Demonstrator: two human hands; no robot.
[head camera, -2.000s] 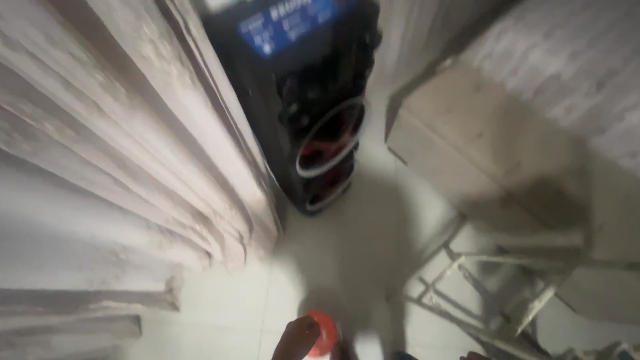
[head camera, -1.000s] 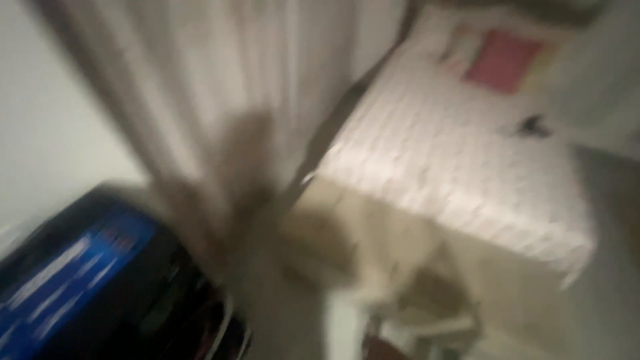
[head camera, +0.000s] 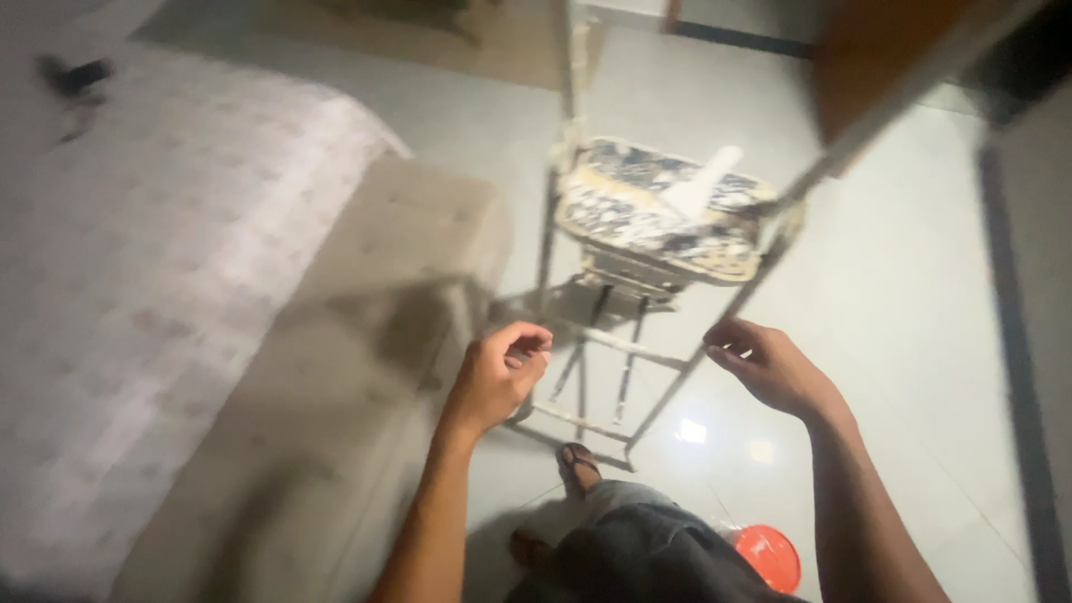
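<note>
A metal stepladder (head camera: 636, 345) stands in front of me, its platform (head camera: 611, 226) spattered with paint. On that platform lies a white scraper or spatula (head camera: 703, 186). My left hand (head camera: 501, 377), fingers curled, is near the ladder's left side; no object shows in it. My right hand (head camera: 766, 364) has its fingertips at the right rail, and whether they touch it is unclear. On the floor below, between my leg and right forearm, is a container with a red lid (head camera: 769, 559).
A bed with a pale patterned cover (head camera: 184, 276) and beige base (head camera: 335, 377) fills the left side. A dark object (head camera: 79, 77) lies on the bed. My sandalled foot (head camera: 579, 466) is close to the ladder's base. A brown panel (head camera: 871, 67) stands at upper right.
The view has swung far from the black speaker and curtain to the ladder. Both hands are now raised in front of me; earlier, a hand showed only at the bottom edge, by a red-orange thing.
</note>
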